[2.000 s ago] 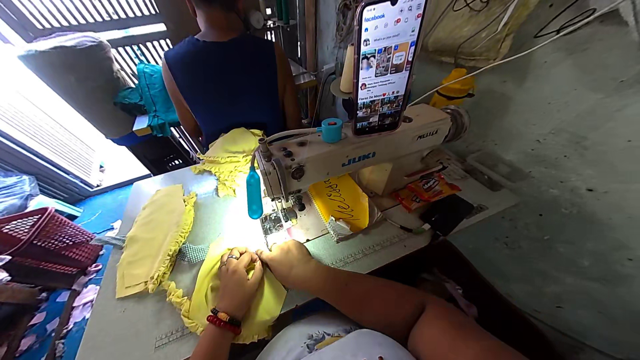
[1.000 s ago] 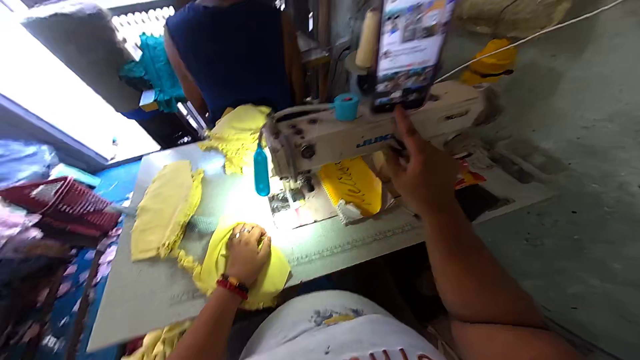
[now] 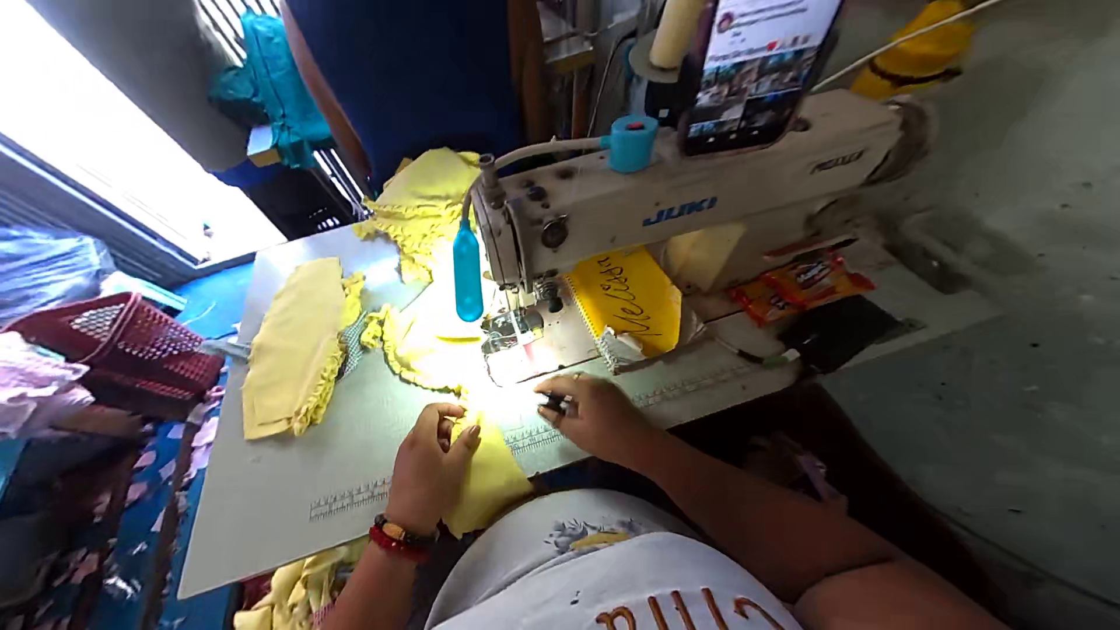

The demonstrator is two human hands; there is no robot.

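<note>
A Juki sewing machine [image 3: 700,197] stands on the table, its lamp lighting the needle area. Below and left of the needle, my left hand [image 3: 433,464] lies on a yellow fabric piece [image 3: 490,472] with its thumb and fingertips pinching the edge. My right hand [image 3: 599,416] holds a small dark object [image 3: 555,402], perhaps a thread snipper, just in front of the machine bed. A ruffled strip [image 3: 411,372] runs up from the left hand's piece to more yellow cloth. Another ruffled yellow piece [image 3: 293,350] lies flat at the left. A smartphone [image 3: 757,79] leans on top of the machine.
Yellow ruffled pieces [image 3: 429,201] lie behind the needle, near a person in a dark blue top [image 3: 420,79]. A yellow notebook [image 3: 630,302], orange packets [image 3: 801,284] and a black item [image 3: 836,332] rest at the right. A red plastic basket [image 3: 131,350] stands left of the table.
My right hand has come down from the phone's screen to the table and now holds a small dark object. The yellow piece under my left hand has shifted and spread out.
</note>
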